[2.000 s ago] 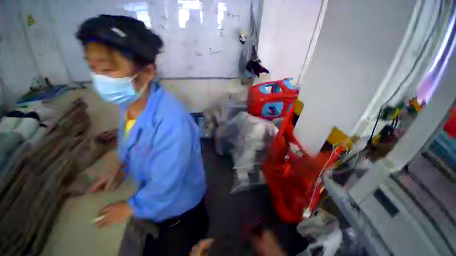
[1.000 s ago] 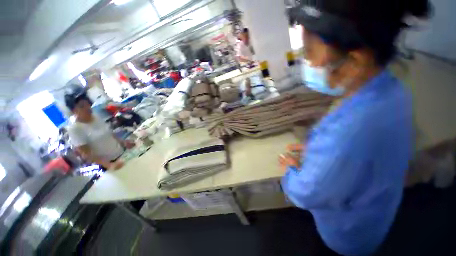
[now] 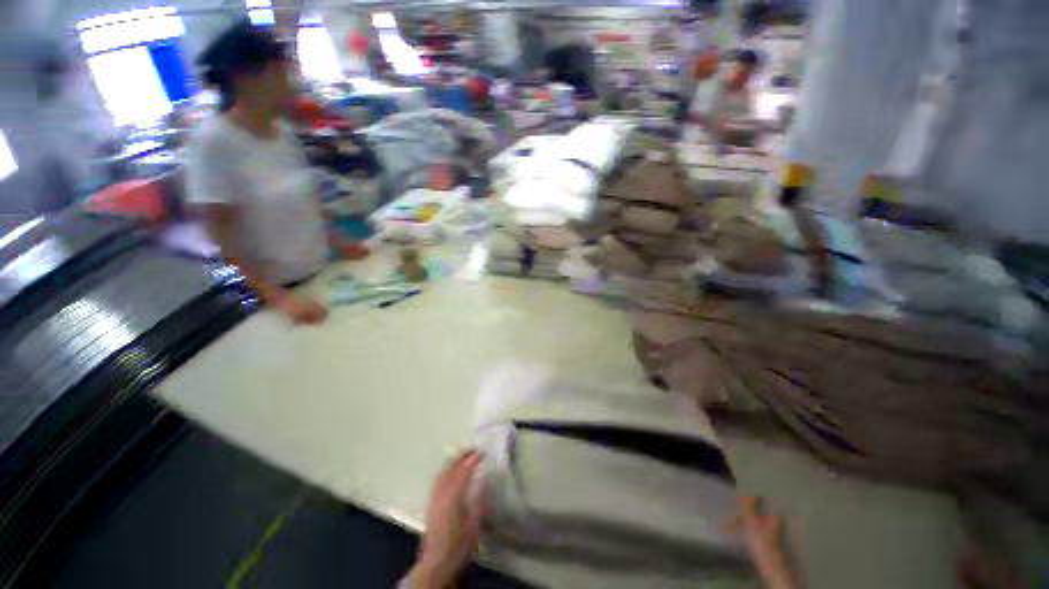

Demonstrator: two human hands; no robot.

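Note:
A pale grey-beige folded stack of cut pieces [image 3: 610, 495] lies on the cream table near its front edge. A black tie [image 3: 621, 441] runs across its top. My left hand [image 3: 454, 512] is at the stack's left end, fingers against the folded edge. My right hand [image 3: 763, 538] is at the stack's right end, fingers at its side. Both hands are blurred, and the undersides of the fingers are hidden. Brown cut panels [image 3: 828, 380] lie fanned in long layers behind and to the right of the stack.
The cream table [image 3: 345, 403] has white bundles [image 3: 564, 173] and tied brown bundles [image 3: 644, 201] piled at its back. A person in a white top [image 3: 259, 184] stands at the left end. Black ribbed material [image 3: 92, 357] is at the left. Part of another hand shows at the lower right.
The view has turned left and come closer to the table. My hands have come into view at the pale stack's two ends. The person in blue has left the view.

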